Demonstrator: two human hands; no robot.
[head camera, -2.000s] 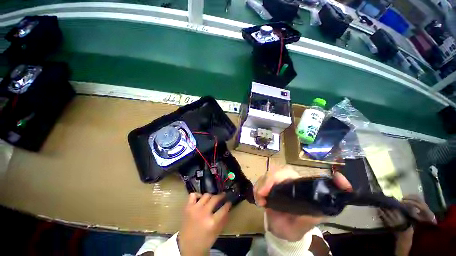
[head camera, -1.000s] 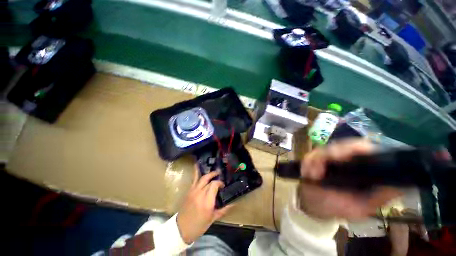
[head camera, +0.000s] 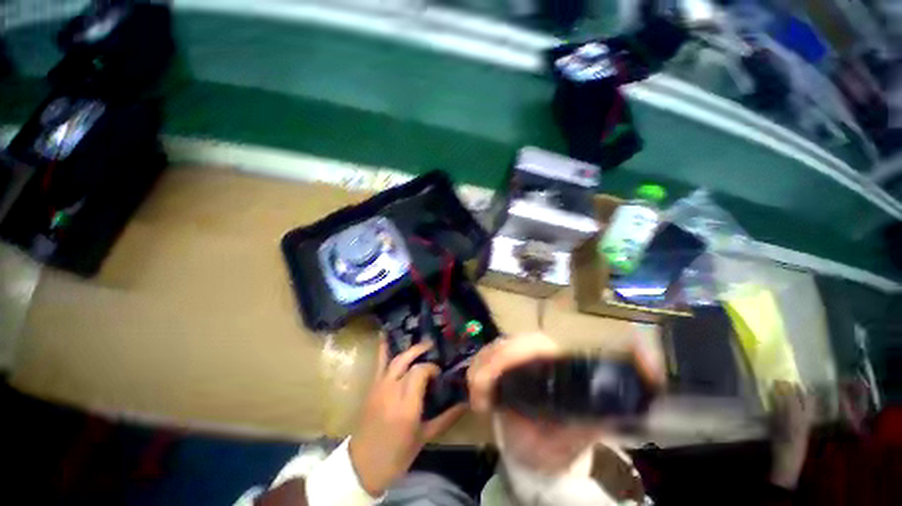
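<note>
An opened speaker housing lies on the bench. Its front panel (head camera: 309, 296) carries a round driver in a silver-white frame (head camera: 363, 259). Red wires (head camera: 432, 287) run to the black rear shell (head camera: 457, 348), which shows a green spot (head camera: 474, 329). My left hand (head camera: 398, 407) has its fingertips on a black part at the shell's near left side. My right hand (head camera: 534, 435) is closed around the black electric screwdriver (head camera: 574, 385), held level at the shell's right. The screwdriver's bit is not clear in the blur.
Behind right stands a silver-grey screw feeder (head camera: 534, 232), beside a cardboard tray (head camera: 633, 308) with a bottle (head camera: 630, 232) and clear bag (head camera: 700, 217). A black pad (head camera: 700, 348) and yellow sheet (head camera: 764, 336) lie right. Other housings (head camera: 94, 188) are at left; another person's hand (head camera: 788, 415) is at right.
My right hand with the screwdriver swung out right, then came back left beside the shell. My left hand stays on the shell. The camera view has shifted.
</note>
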